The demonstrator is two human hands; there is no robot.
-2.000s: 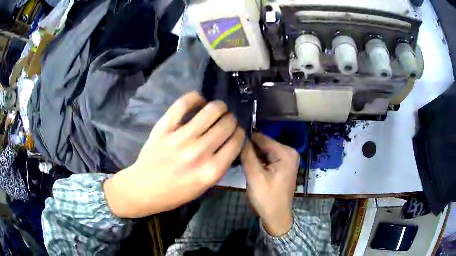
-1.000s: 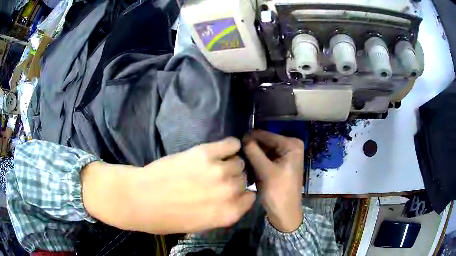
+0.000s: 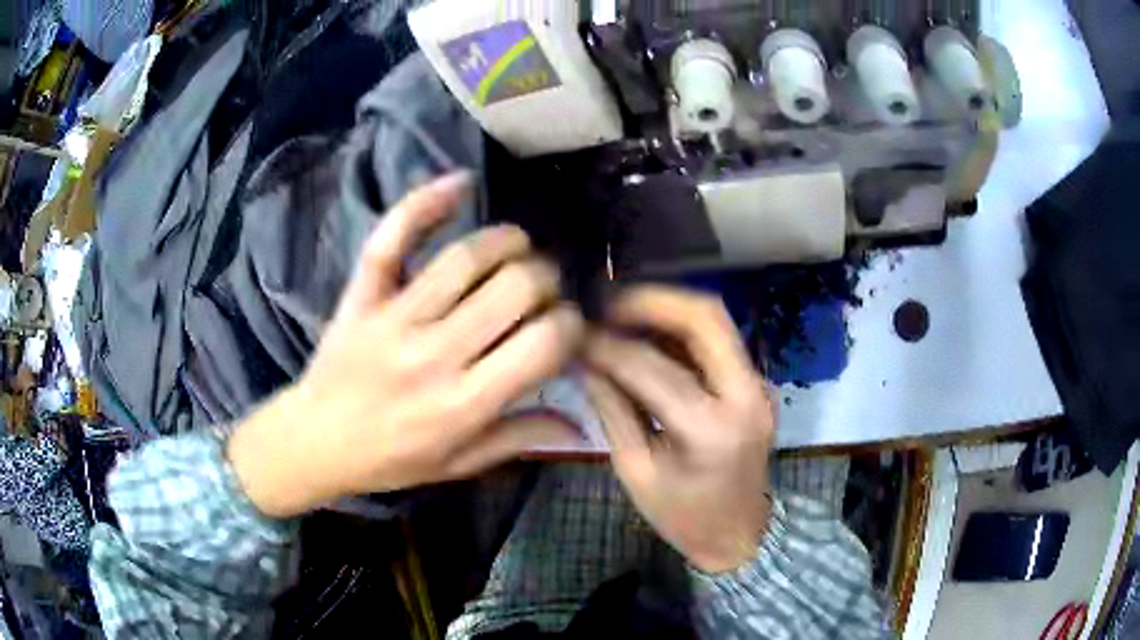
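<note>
The grey garment cloth (image 3: 275, 213) lies heaped left of the overlock machine (image 3: 775, 213). A dark band (image 3: 538, 206) runs along its right side, beside the needle area. My left hand (image 3: 419, 356) is blurred, over the cloth's near edge, fingers spread and thumb stretched towards me; whether it grips cloth cannot be told. My right hand (image 3: 688, 419) is just below the needle area, its fingertips pinched at the dark edge and close to my left fingertips. The pinched edge is mostly hidden by fingers and blur.
A blue tray (image 3: 813, 335) with dark trimmings lies below the machine head. Dark cut pieces (image 3: 1088, 300) lie at the table's right end. At lower right, a drawer (image 3: 931, 606) holds a black rectangle (image 3: 1010, 546) and red handles (image 3: 1063, 624).
My left hand has lifted and opened its fingers, its forearm now angled upward. My right hand stays near the needle area. The view has shifted, moving the machine up and left in the picture.
</note>
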